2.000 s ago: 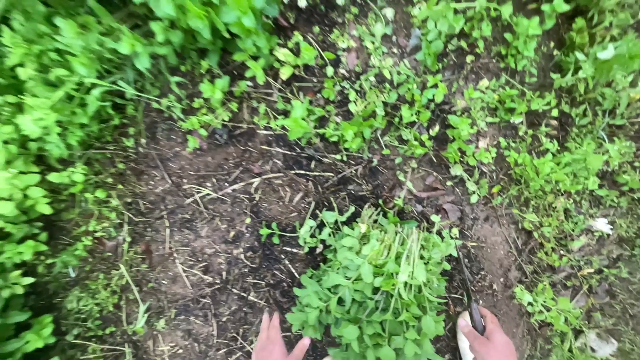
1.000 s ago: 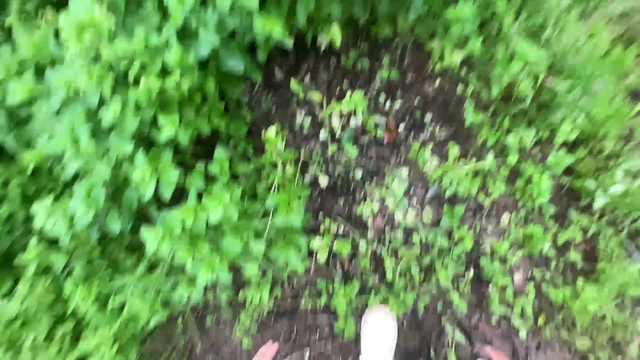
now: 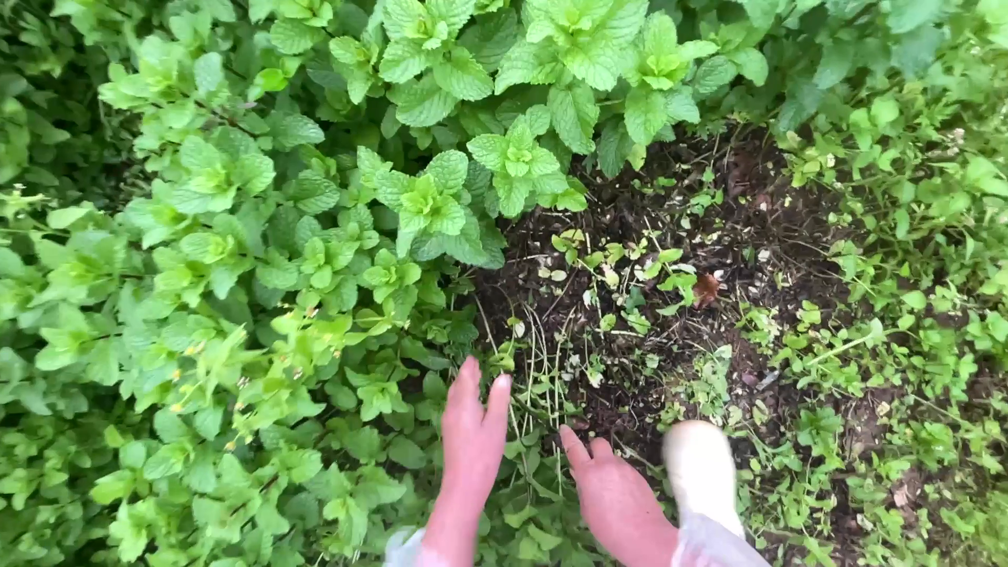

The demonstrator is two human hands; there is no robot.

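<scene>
My left hand point(image 3: 474, 421) reaches forward at the lower centre, thumb and fingers apart, at the edge of the leafy mint plants point(image 3: 425, 205). Nothing shows in it. To its right is my right hand point(image 3: 614, 488), back up, its fingers pointing left and down toward thin pale stems point(image 3: 539, 354) on the ground. Its finger undersides are hidden, so whether it holds a tool or stem cannot be told. The two hands do not touch each other.
A white boot point(image 3: 701, 472) stands just right of my right hand. Dark soil point(image 3: 583, 315) with cut bits and a brown dry leaf point(image 3: 706, 290) lies ahead. Low weeds point(image 3: 929, 315) grow along the right side.
The view has moved to tall mint plants, and the cut bunch of greens seen between the hands earlier is out of view. Both hands now reach farther into the picture, closer together.
</scene>
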